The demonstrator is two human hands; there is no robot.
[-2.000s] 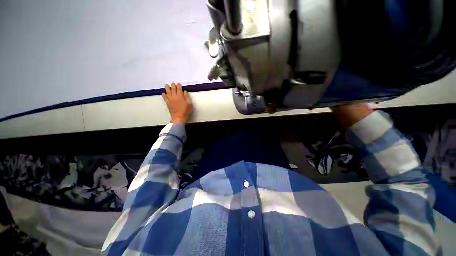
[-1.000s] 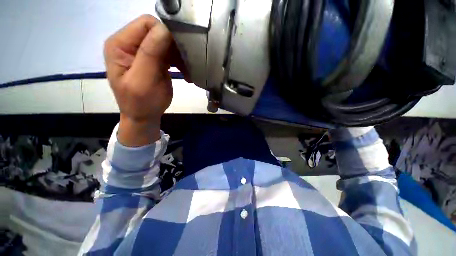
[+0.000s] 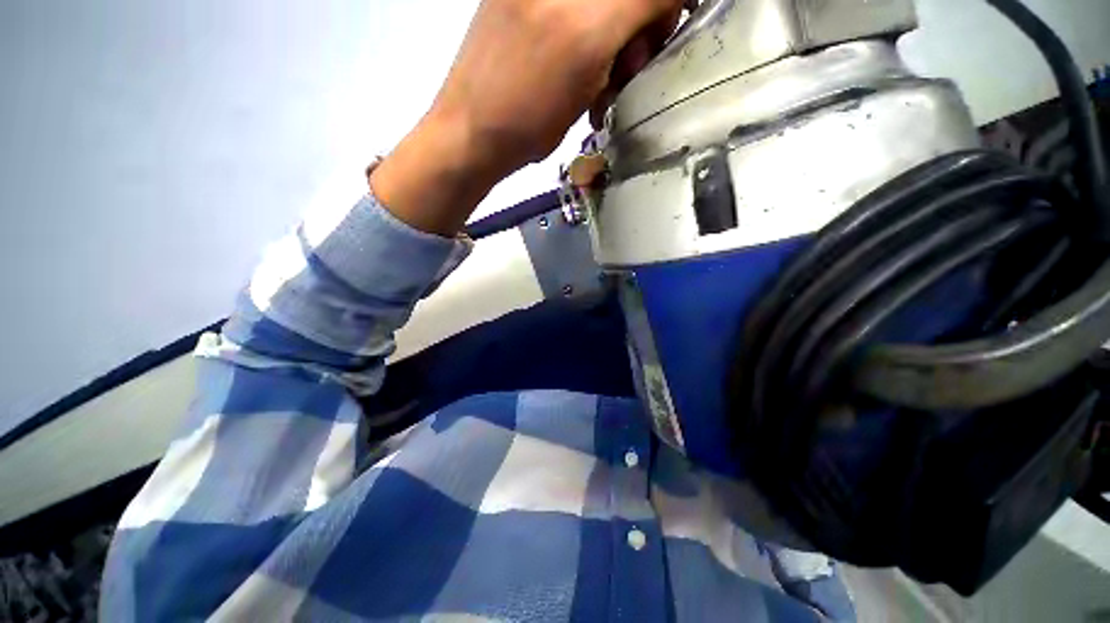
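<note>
The cutting machine (image 3: 779, 183), silver above and blue below with black cable loops, fills the right half and stands close to my chest. Its grey base plate (image 3: 562, 258) shows at the table edge beside the dark fabric edge. My left hand (image 3: 548, 73) is at the top, against the upper left side of the motor; its fingertips are cut off by the top edge and hidden by the machine, so its grip cannot be told. My right hand is not in view, hidden behind the machine. The white-lilac marker paper (image 3: 183, 146) lies at the left.
The cream table edge (image 3: 475, 292) runs slanting from lower left to upper right, with the dark fabric band (image 3: 158, 355) along it. Dark and grey scraps (image 3: 55, 578) lie below the edge at lower left. A black cable (image 3: 1047, 43) hangs at upper right.
The machine has turned and now shows lower and nearer my body. My left hand has moved from its left side up to the top of the picture. My right sleeve has become mostly hidden.
</note>
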